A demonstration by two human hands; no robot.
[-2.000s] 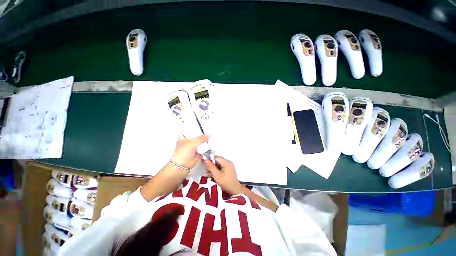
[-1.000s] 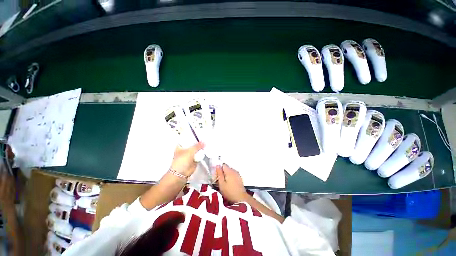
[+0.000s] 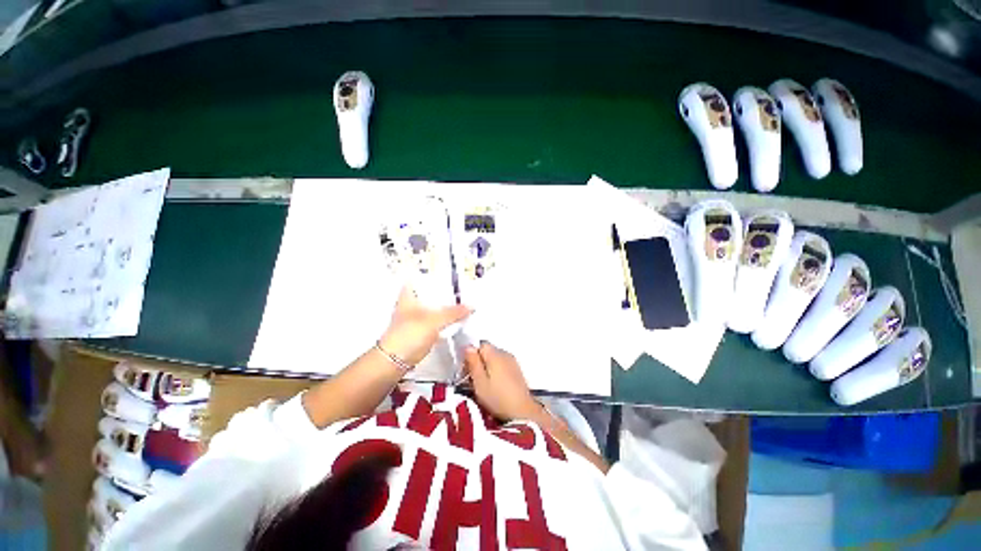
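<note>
White handheld devices [image 3: 479, 248] lie side by side on the white work sheet [image 3: 559, 291], their wide heads with dark displays pointing away from me. Their outlines blend into the bright sheet, so I cannot tell exactly how many there are. My left hand [image 3: 417, 328] holds the handle end of a device, fingers bent over it. My right hand [image 3: 493, 379] is close to its right, at the sheet's front edge, with its fingertips at a small whitish part by the handle ends. What exactly the right fingertips grip is too blurred to tell.
A smartphone [image 3: 656, 282] lies on small papers to the right, beside a fanned row of waiting units [image 3: 801, 288]. More units [image 3: 759, 140] stand on the green belt [image 3: 527, 108]. A printed drawing sheet [image 3: 86, 258] lies left. An open carton [image 3: 231, 414] with units is below left, a blue bin [image 3: 850, 439] below right.
The devices under my hands have shifted and now lie more upright, with one head further right. My left hand has moved slightly right. The units on the belt have shifted right in view.
</note>
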